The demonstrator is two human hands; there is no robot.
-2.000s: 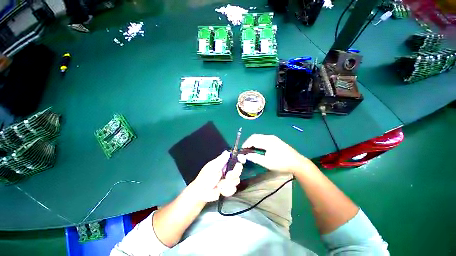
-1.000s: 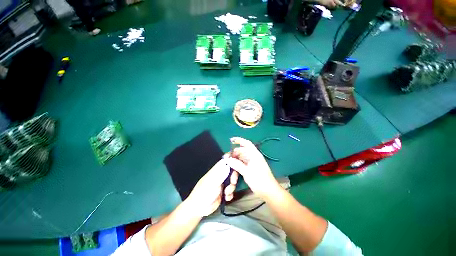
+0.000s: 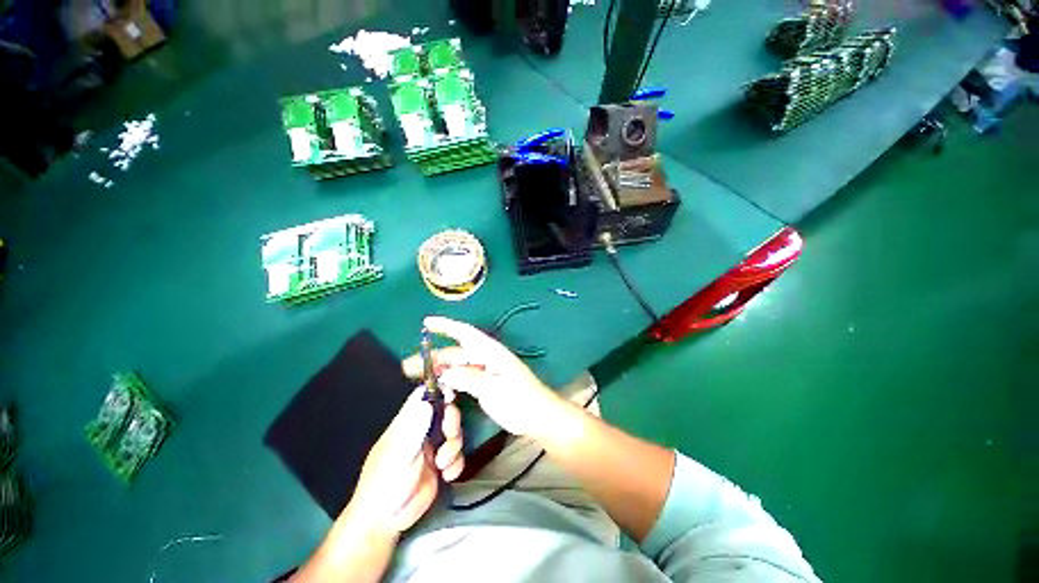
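Note:
My left hand holds the black handle of a soldering iron, its metal end pointing up and away from me. My right hand is at the iron's metal part, fingers around it; whether it grips the iron or a small part is unclear. The black cord runs down from the iron across my lap. A black work mat lies left of my hands. Green-handled pliers or cutters lie just beyond my right hand, partly hidden by it. A small bluish rod lies near them.
A round yellowish pot stands beyond my hands. Board stacks lie beyond the mat, more boards at left. A black tray with blue-handled tools and the soldering station are ahead right. A red object is by the bench edge.
The view has swung right, so the bench things sit further left. The pliers, at my right hand earlier, lie on the bench. My right hand has moved onto the iron's metal part.

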